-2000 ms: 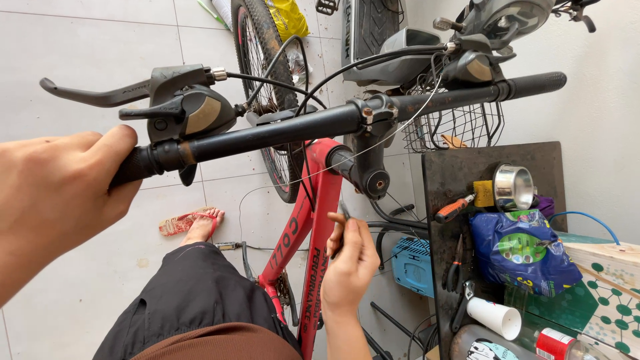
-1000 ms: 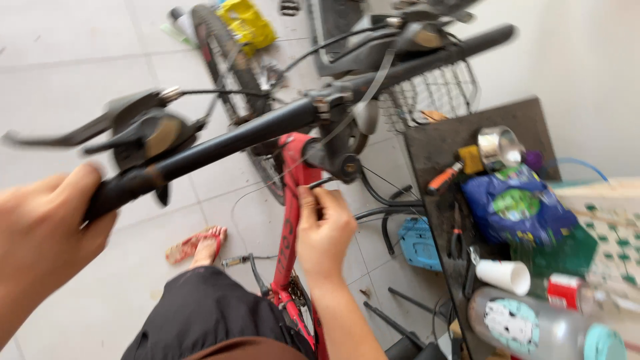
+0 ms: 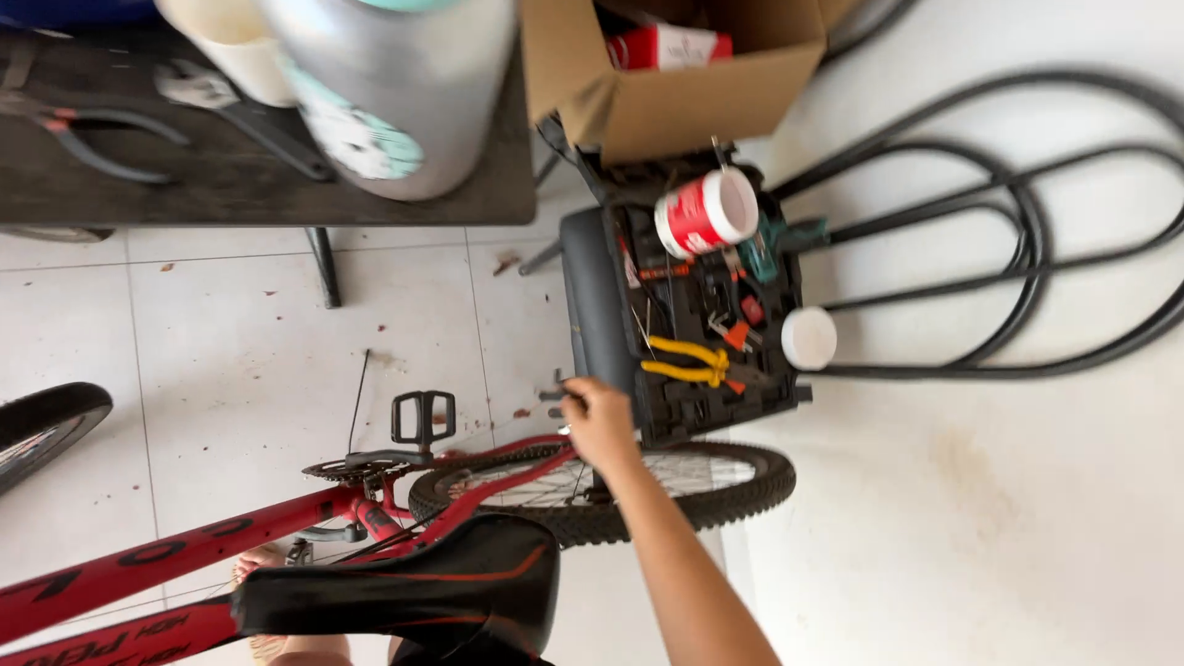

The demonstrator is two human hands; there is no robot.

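My right hand reaches out over the rear wheel of a red bicycle, fingers curled around a small dark tool that looks like a folding hex key set; blur hides its details. Just beyond the hand is an open black tool case on a dark stool. In the case lie yellow-handled pliers, orange-tipped tools and a red and white tub. The black saddle and red frame are nearer to me. My left hand is outside the view.
A dark table at the upper left holds a large bottle, an adjustable wrench and pliers. A cardboard box stands behind the case. Black tubing loops along the wall. A pedal sticks out over the tiled floor.
The view has swung from the handlebar to the saddle and rear wheel. My right hand has gone from near the stem to beside the tool case. My left hand, earlier on the handlebar grip, has left the view.
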